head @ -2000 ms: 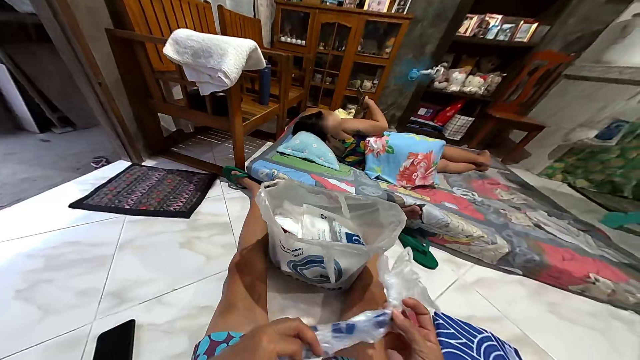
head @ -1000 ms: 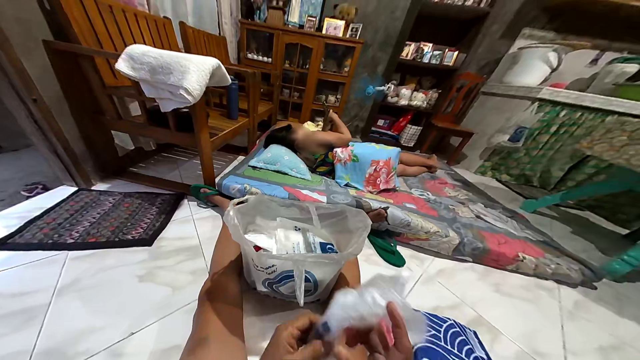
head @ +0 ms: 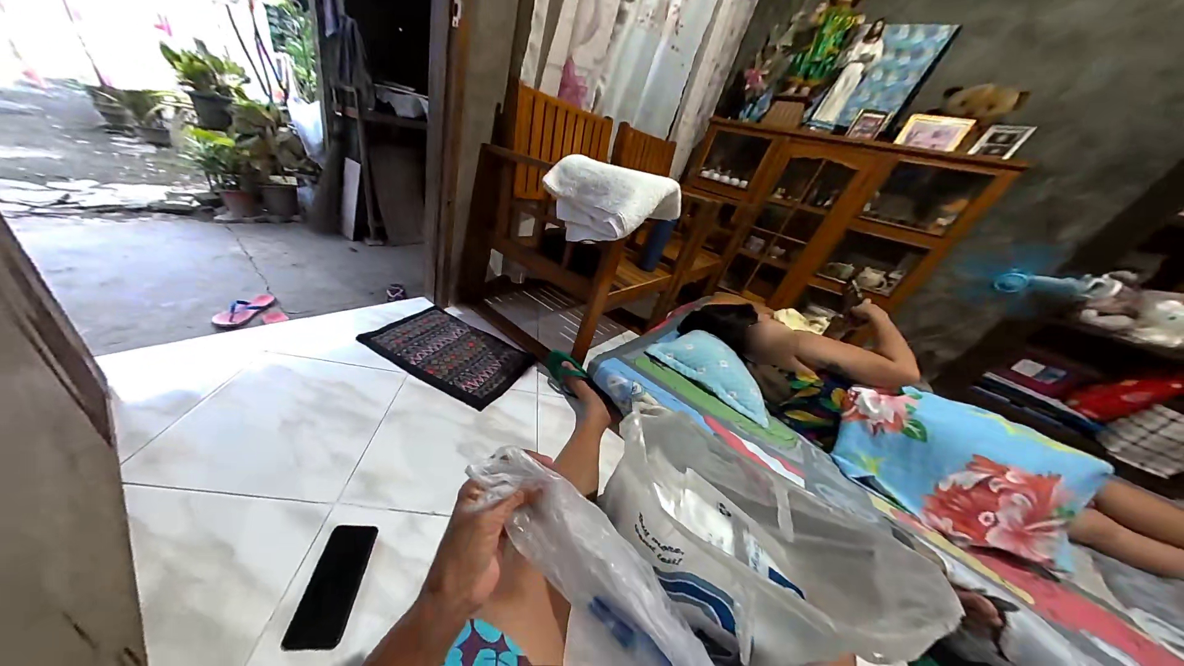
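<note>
My left hand (head: 476,546) grips the gathered top of a crumpled translucent plastic bag (head: 592,564), which hangs down to the right over my leg and has blue print on it. Just right of it stands a larger white plastic shopping bag (head: 684,555) with blue print, its mouth wide, holding folded white plastic packets (head: 712,518). My right hand is not in view. On the tiles left of my left hand lies a black smartphone (head: 330,587).
A person (head: 879,347) lies on a patterned mat (head: 1045,592) beyond the bags, head by a blue pillow (head: 708,370). Further back are a wooden chair (head: 606,277) with a white towel (head: 610,190) and a glass-door cabinet (head: 832,203). A woven doormat (head: 449,356) lies near the doorway.
The view has swung left toward the doorway. Both hands were at the crumpled plastic bag in front of my lap; now my left hand holds it up by its gathered end, left of the shopping bag.
</note>
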